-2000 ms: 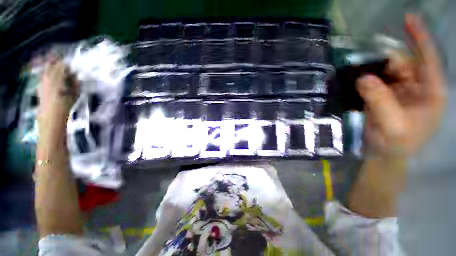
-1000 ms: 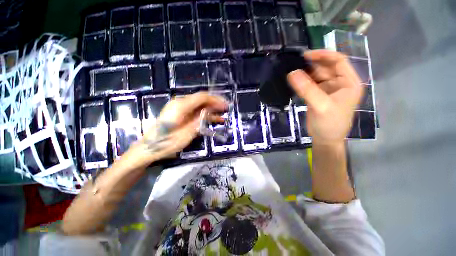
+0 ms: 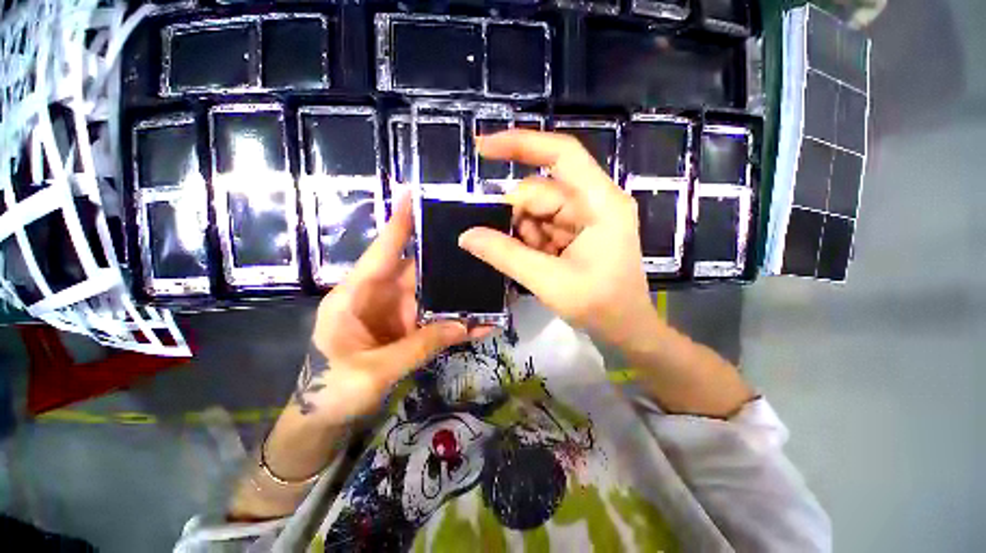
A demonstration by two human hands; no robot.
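Observation:
A clear plastic frame part [image 3: 441, 146] is held upright over the tray's front edge. A black adhesive pad [image 3: 460, 283] covers its lower half. My left hand [image 3: 373, 324] grips the part from the left side and below, with the thumb at its bottom edge. My right hand [image 3: 573, 238] is at the part's right side, its thumb touching the black pad and its other fingers curled; whether these fingers hold the part's edge is partly hidden.
The black parts tray [image 3: 351, 119] lies behind my hands with clear-edged parts in its pockets. White waste matrix [image 3: 65, 194] is heaped at the left. A stack of sticker sheets [image 3: 827, 162] stands at the right. A red object [image 3: 92, 367] is at the lower left.
My left hand has lifted a part from the tray's front row towards me. My right hand has moved left and down, bringing the black pad onto the part. The camera view has shifted nearer.

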